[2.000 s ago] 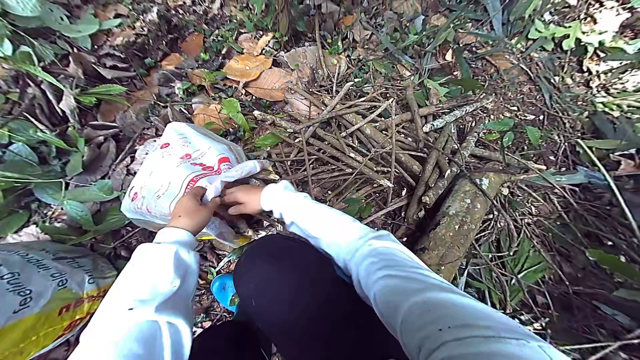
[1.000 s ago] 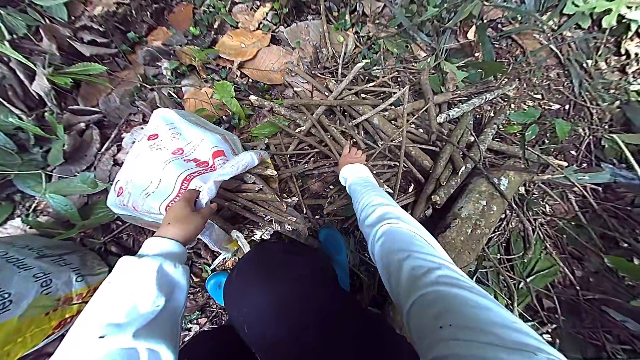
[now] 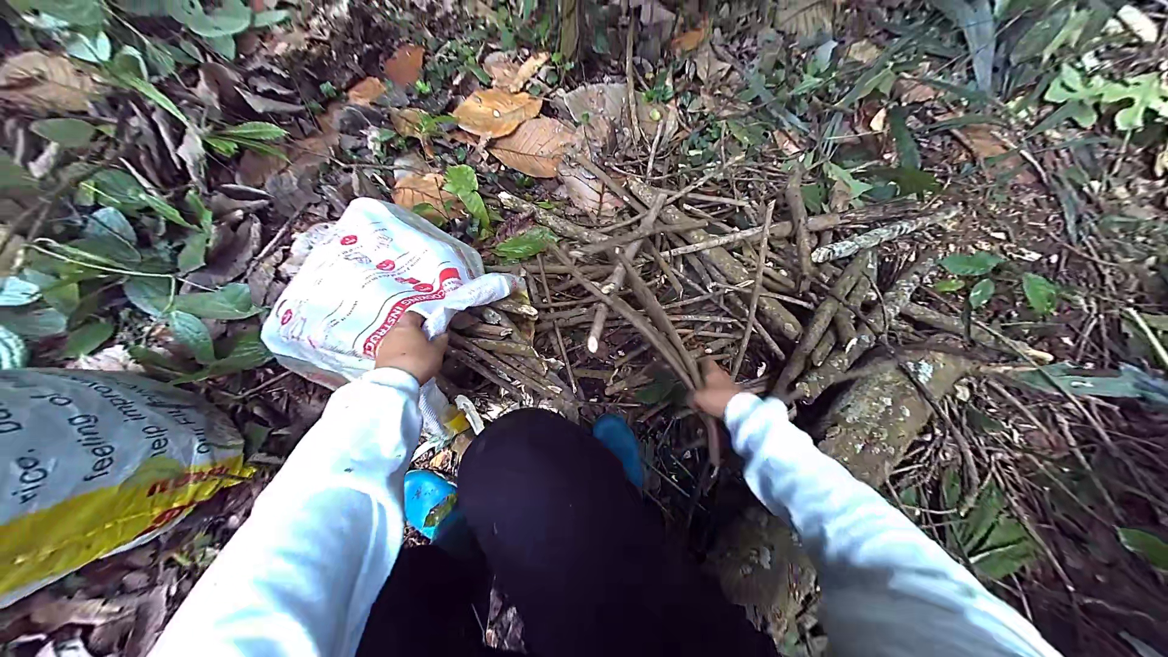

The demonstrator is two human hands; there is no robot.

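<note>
My left hand grips the white plastic bag by its edge near the mouth. Several thin sticks stick out of the bag's opening toward the right. With my right hand I hold a few thin sticks near their lower ends; they slant up and to the left over the pile of dry sticks. The fingertips of both hands are partly hidden.
A thick piece of log lies right of my right hand. A grey and yellow printed sack stands at the far left. Blue footwear shows beside my knee. Dry leaves and green plants surround the pile.
My right hand has gone from the bag's mouth to the stick pile, then down and right, and now holds sticks. My left hand stays on the bag.
</note>
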